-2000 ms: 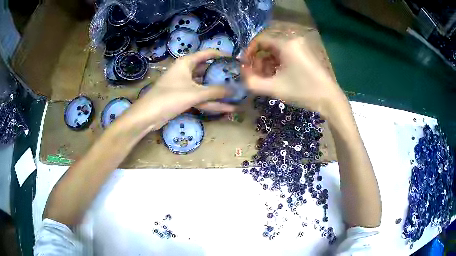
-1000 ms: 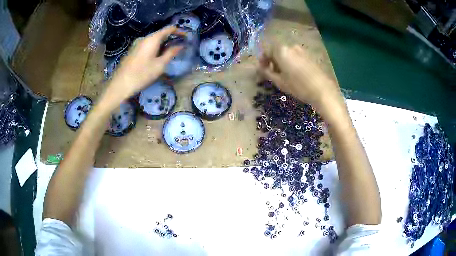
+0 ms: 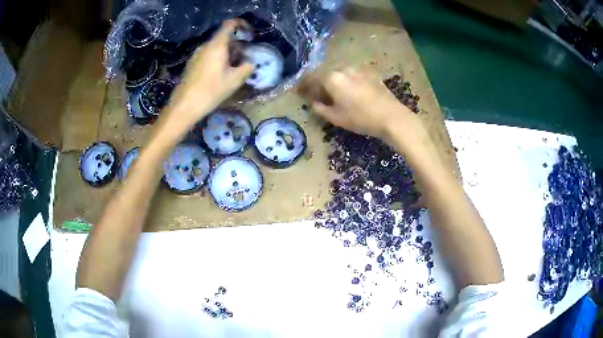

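Note:
My left hand point(image 3: 218, 69) is at the mouth of the clear plastic bag point(image 3: 305, 39), its fingers at the left edge of a pale disc housing point(image 3: 266, 67); whether it grips the disc I cannot tell. My right hand point(image 3: 344, 99) is above the upper end of the heap of small dark inserts point(image 3: 370, 178), fingers curled and blurred; what it holds is hidden. Several pale-faced housings with dark rims, such as one point(image 3: 235, 183) nearest me and one point(image 3: 280, 142) to its right, lie on the cardboard sheet point(image 3: 152, 214). My left forearm partly covers some of them.
A white work sheet point(image 3: 172, 264) lies nearest me, with a small cluster of stray inserts point(image 3: 217, 305). A bluer heap of small parts point(image 3: 570, 224) is at far right. A white paper slip point(image 3: 36, 237) and bagged dark parts point(image 3: 14, 175) are at left. Green surface point(image 3: 489, 86) lies beyond.
Both hands were together around a housing, then separated. Another housing now lies in the group on the cardboard. My left hand is at the bag mouth; my right hand has shifted slightly left.

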